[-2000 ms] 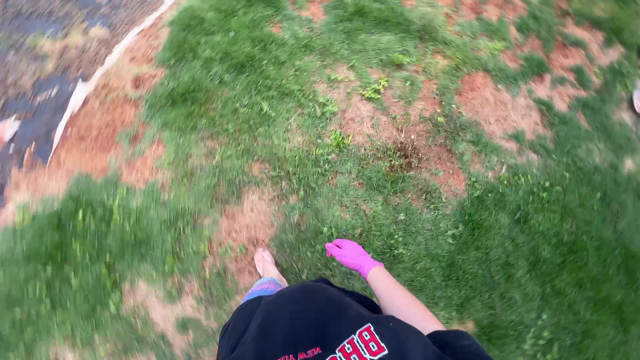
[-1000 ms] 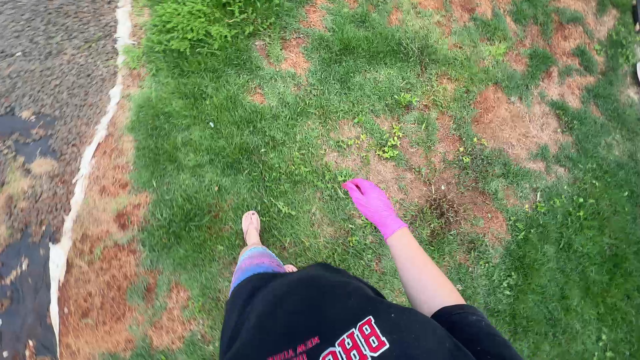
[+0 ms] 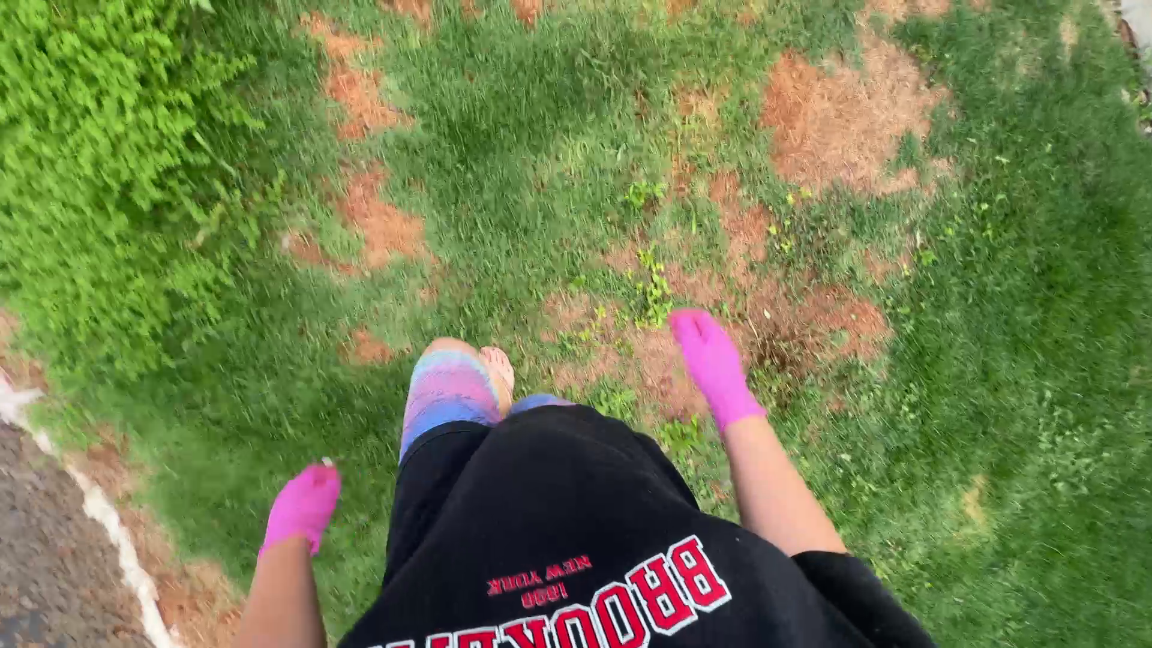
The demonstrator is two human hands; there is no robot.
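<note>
My left hand (image 3: 303, 506), in a pink glove, hangs at the lower left over the grass. Its fingers are curled, and a small whitish thing shows at the fingertips; whether it is held is unclear. My right hand (image 3: 717, 367), also in a pink glove, is right of my body with the fingers curled, above a reddish bare patch and low weeds (image 3: 652, 286). Its palm side is hidden. Between the hands are my black shirt (image 3: 576, 504) with red lettering, a tie-dyed garment (image 3: 454, 389) on my leg and a bare foot (image 3: 498, 371).
A bright green leafy bush (image 3: 99, 171) fills the upper left. Gravel (image 3: 54, 531) lies at the lower left behind a whitish edging strip (image 3: 112, 526). Patchy lawn (image 3: 540, 153) with reddish-brown spots (image 3: 837, 117) spreads ahead. A pale hard edge (image 3: 1139, 22) shows at the upper right.
My left hand has come into view at the lower left. The bush shows much more as the view has moved over the lawn. My right hand stays out over the ground.
</note>
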